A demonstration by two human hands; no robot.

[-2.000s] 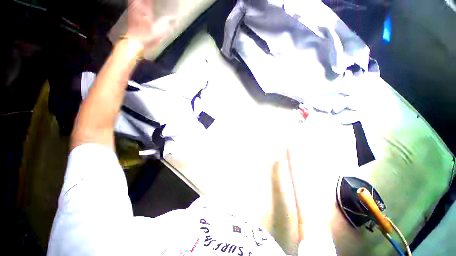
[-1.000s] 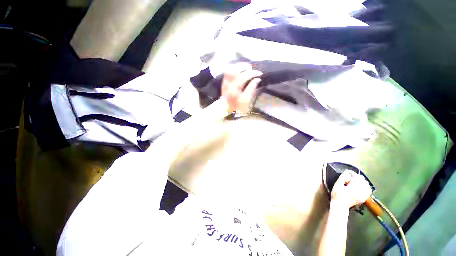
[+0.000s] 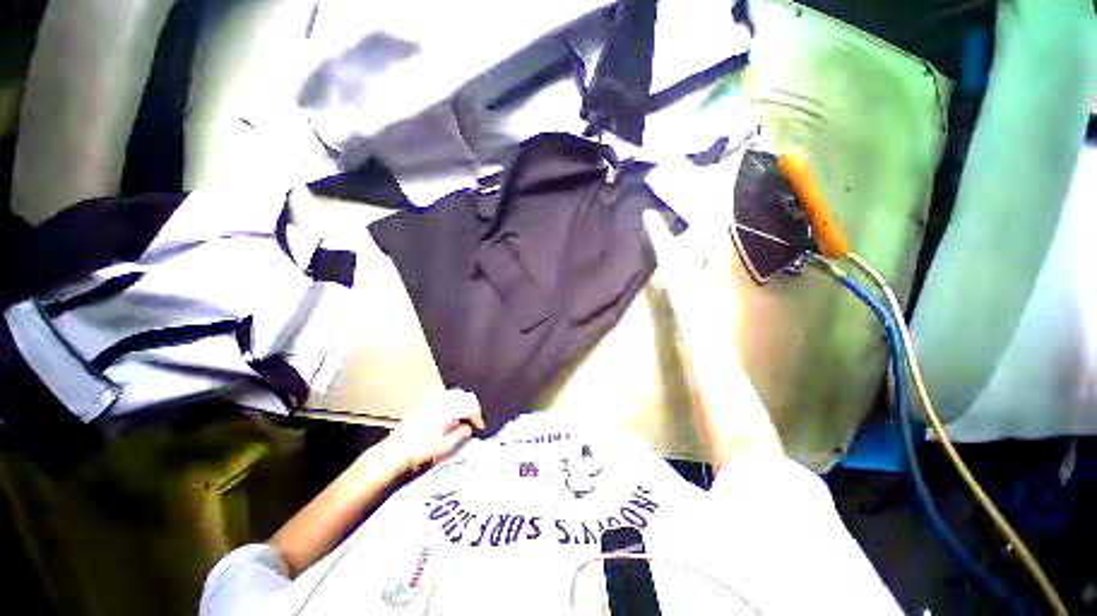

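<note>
A dark purple-grey garment panel (image 3: pixel 505 283) lies spread on the pale padded ironing table (image 3: pixel 626 373), its narrow end at the near edge by my body. My left hand (image 3: pixel 448 427) is at that near end, fingers curled on the cloth edge. My right arm reaches forward; my right hand (image 3: pixel 664 235) is at the panel's right edge, washed out by glare, so its fingers do not show clearly. The steam iron (image 3: pixel 768 217), with an orange handle, stands right of the panel, with no hand on it.
A heap of black-and-white panels (image 3: pixel 397 72) lies at the far side. Layered pale and dark cloth (image 3: pixel 181 325) hangs over the left edge. A blue hose (image 3: pixel 896 349) and a tan cable (image 3: pixel 932 409) run from the iron toward the lower right. Pale green cloth (image 3: pixel 998 241) is at right.
My right hand has let go of the iron and moved to the panel. My left hand has come back from the heap to the near edge. The dark panel now lies spread in front; the view has shifted.
</note>
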